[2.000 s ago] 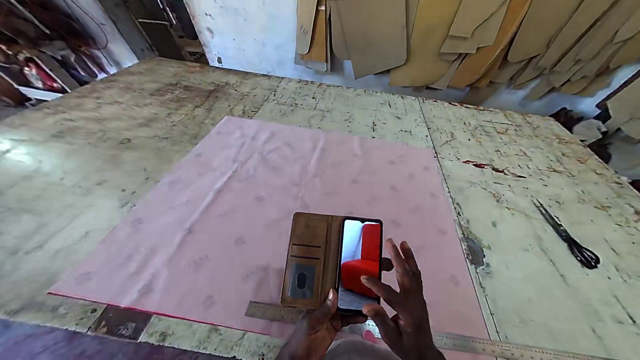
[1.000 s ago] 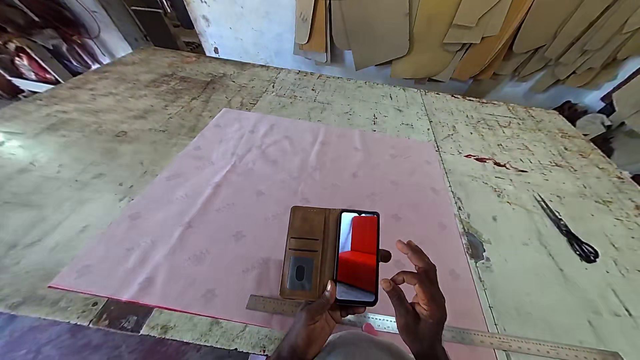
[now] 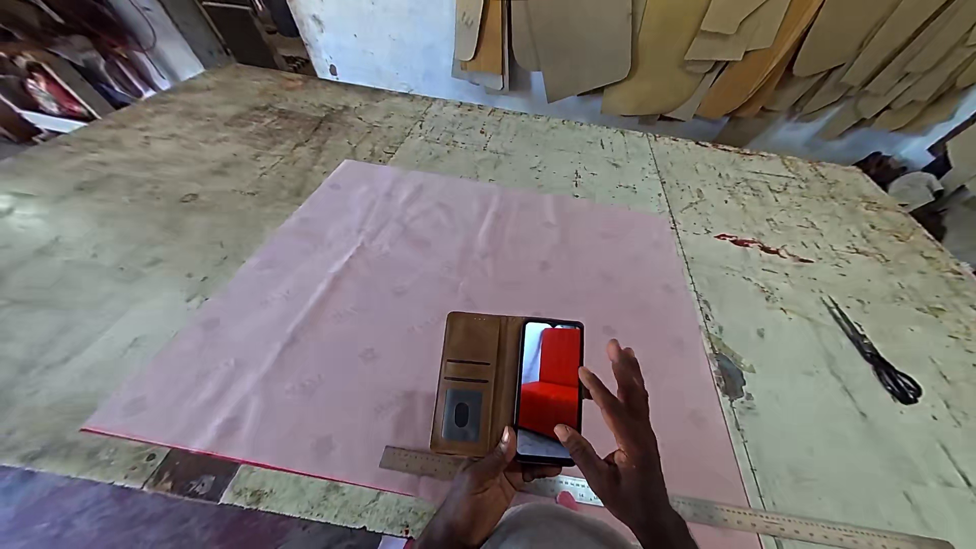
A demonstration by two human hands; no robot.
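Note:
My left hand [image 3: 488, 484] holds a smartphone [image 3: 549, 393] in an opened brown folio case [image 3: 467, 381], gripping it at the bottom. A red upholstered seat shows on the screen. My right hand [image 3: 621, 450] is beside the phone's right edge, fingers spread, thumb and index finger at the screen; whether they touch it I cannot tell. Beneath lies a large pink sheet of material [image 3: 488, 259] with faint printed marks and a red lower edge. A long metal ruler [image 3: 762, 520] crosses its near edge, partly hidden by my hands.
Black-handled scissors [image 3: 877, 358] lie on the right of the worn worktable [image 3: 808, 305]. A red mark [image 3: 762, 248] is on the tabletop behind them. Many card templates [image 3: 579, 46] hang along the back wall. Cluttered shelves [image 3: 53, 91] stand at the far left.
My right hand's thumb and index finger were close together a second ago and are now spread apart, nearer the phone. The red seat on the screen has shifted in size or position.

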